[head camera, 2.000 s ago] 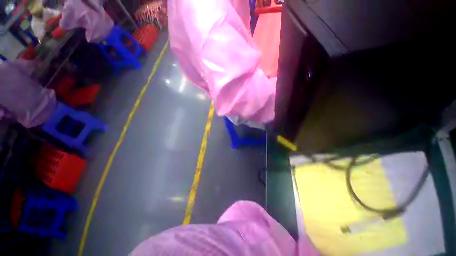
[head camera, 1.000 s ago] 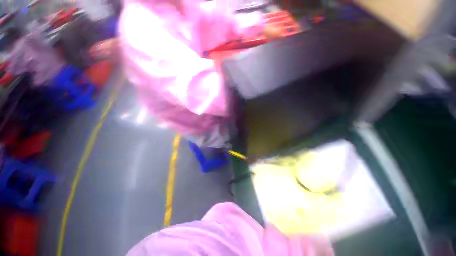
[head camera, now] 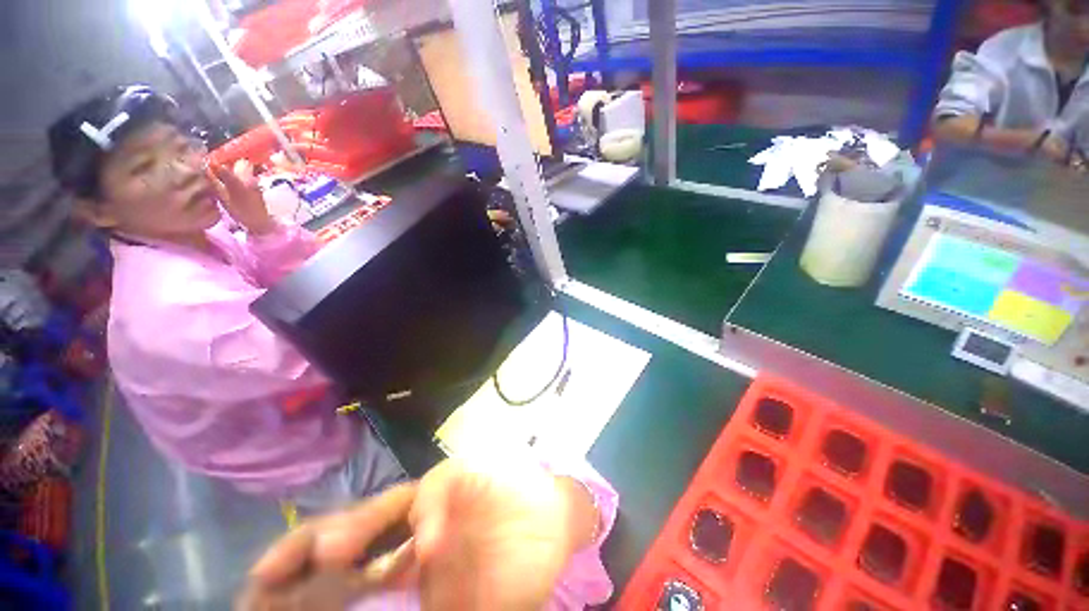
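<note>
Two blurred bare hands meet at the bottom edge, partly cut off. The one on the left seems to be my left hand (head camera: 328, 555), with bent fingers. The paler one beside it seems to be my right hand (head camera: 496, 537), with a pink sleeve at its right. Whether anything is between them cannot be told. A red tray (head camera: 782, 531) lies at the lower right, cut off by the frame. Its square pockets hold dark watch heads (head camera: 824, 510). One watch (head camera: 681, 597) at the bottom edge shows a light face.
A black panel (head camera: 418, 304) stands left of papers (head camera: 597, 376) with a looped cable (head camera: 561, 364). A person in pink (head camera: 197, 334) sits at the left. A raised ledge (head camera: 860, 406) behind the tray bears a white container (head camera: 850, 233), a tester (head camera: 991, 281) and a small white device (head camera: 984, 349).
The view has swung right and up from the floor and papers. The red tray, tester, ledge and both hands now show; the neighbour's face has come into view.
</note>
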